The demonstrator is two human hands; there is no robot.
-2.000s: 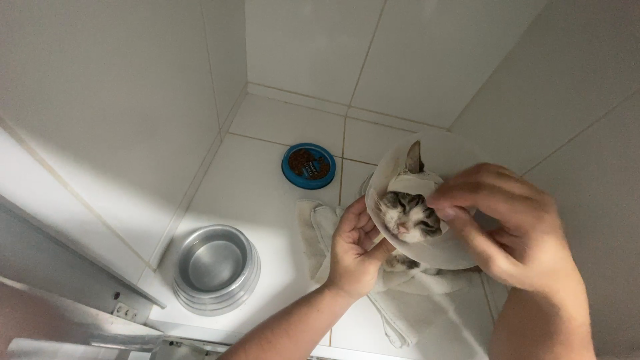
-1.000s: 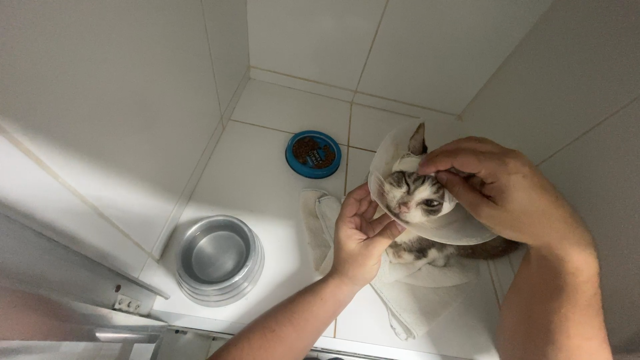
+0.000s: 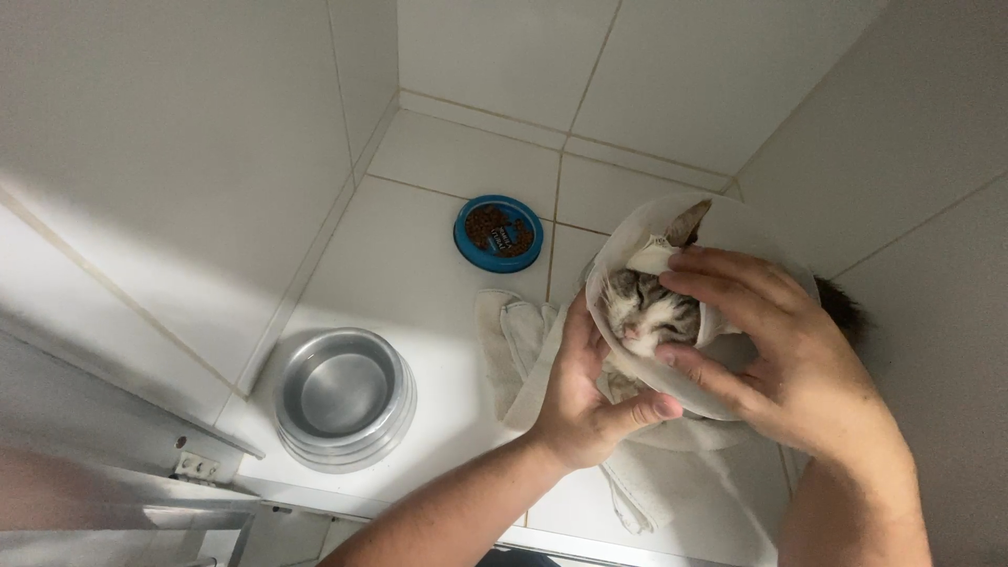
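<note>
A tabby-and-white cat (image 3: 650, 319) wears a translucent plastic recovery cone (image 3: 760, 216), with a white gauze bandage (image 3: 654, 257) around its head and one ear sticking up. Its eyes look nearly closed. My left hand (image 3: 587, 394) grips the cone's lower left rim, thumb below the cat's chin. My right hand (image 3: 756, 339) reaches inside the cone from the right, its fingertips on the top of the head and the thumb beside the cheek; it grasps no object. The cat's body is mostly hidden behind the cone and my hands.
A blue bowl (image 3: 460, 242) of dry kibble stands on the white tiled floor behind. A metal bowl (image 3: 400, 409), seemingly with water, is at left. A pale towel (image 3: 504, 346) lies under the cat. Tiled walls enclose the corner; a metal door frame (image 3: 157, 512) is at lower left.
My right hand's fingers have spread, and its thumb has come down beside the cat's cheek. The cat's eye, open a second ago, now looks nearly closed. My left hand stays at the cone.
</note>
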